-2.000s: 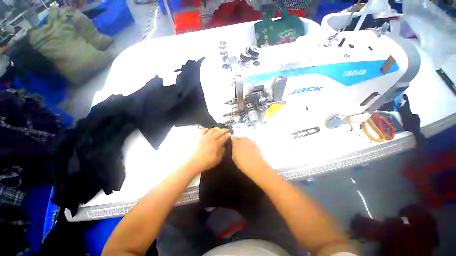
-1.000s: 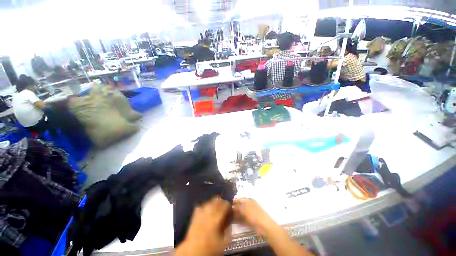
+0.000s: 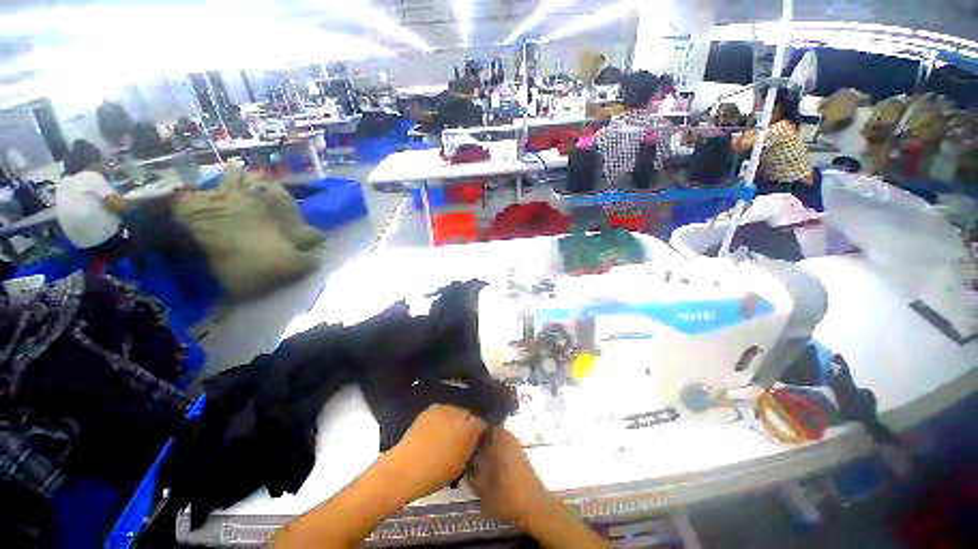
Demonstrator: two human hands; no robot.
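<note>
Black cloth (image 3: 354, 370) spreads over the left of the white table and reaches the needle area of the white sewing machine (image 3: 676, 338). My left hand (image 3: 442, 434) is closed on the black cloth near the front edge, left of the needle area. My right hand (image 3: 499, 461) is beside it, fingers on the same cloth, fingertips partly hidden by cloth. The presser foot area (image 3: 547, 354) is blurred, with a yellow patch (image 3: 584, 367) to its right.
A slim dark tool (image 3: 651, 417) lies on the machine bed. Orange and red rings (image 3: 791, 414) and a hanging black scrap (image 3: 853, 397) are at the right. Plaid garments (image 3: 86, 354) fill a blue bin at left. A green bundle (image 3: 601, 249) is behind. People (image 3: 633, 145) sit further back.
The view has tilted up, showing more of the room. The cloth in front of my hands has been lifted from the table's front edge onto the table. Both hands stay on the cloth.
</note>
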